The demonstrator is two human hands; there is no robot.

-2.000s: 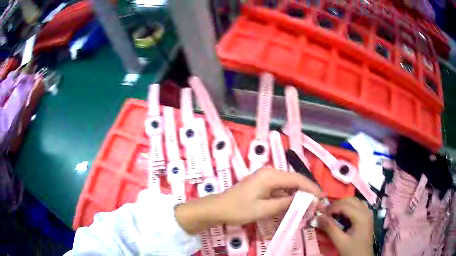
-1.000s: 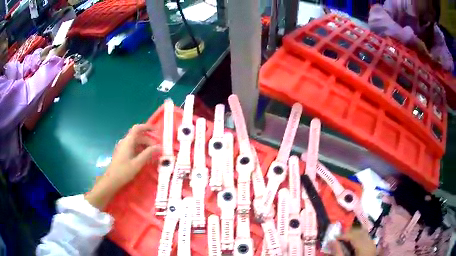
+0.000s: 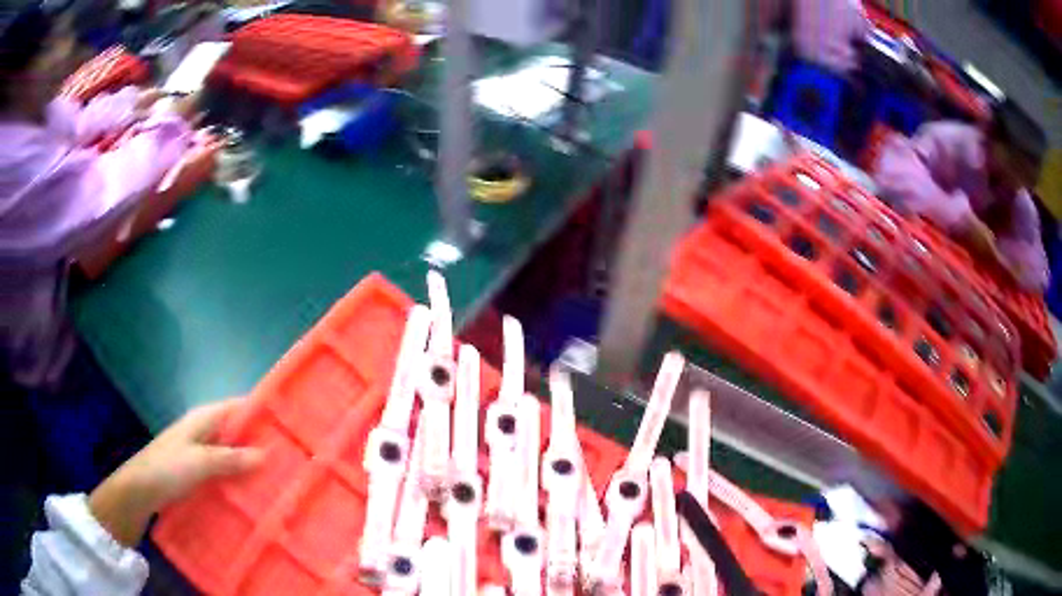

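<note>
Several assembled pink watches (image 3: 564, 468) lie side by side on the near red tray (image 3: 297, 425), with their round dark sensors facing up. One black strap (image 3: 713, 545) lies among them at the lower right. My left hand (image 3: 175, 463) is at the tray's left edge, thumb over the rim and the other fingers partly hidden; it appears to hold the edge. The tray's left pockets show bare. My right hand is not in view.
Stacked red trays (image 3: 844, 338) with filled pockets stand at the right. A grey post (image 3: 670, 175) rises behind the near tray. A yellow tape roll (image 3: 497, 178) lies on the green bench (image 3: 233, 314). People in pink smocks are at left and upper right. Black straps (image 3: 932, 541) lie lower right.
The view has shifted, with more bench and people showing. My left hand has left the watches and moved to the tray's left edge. My right hand has gone out of the picture at the bottom right.
</note>
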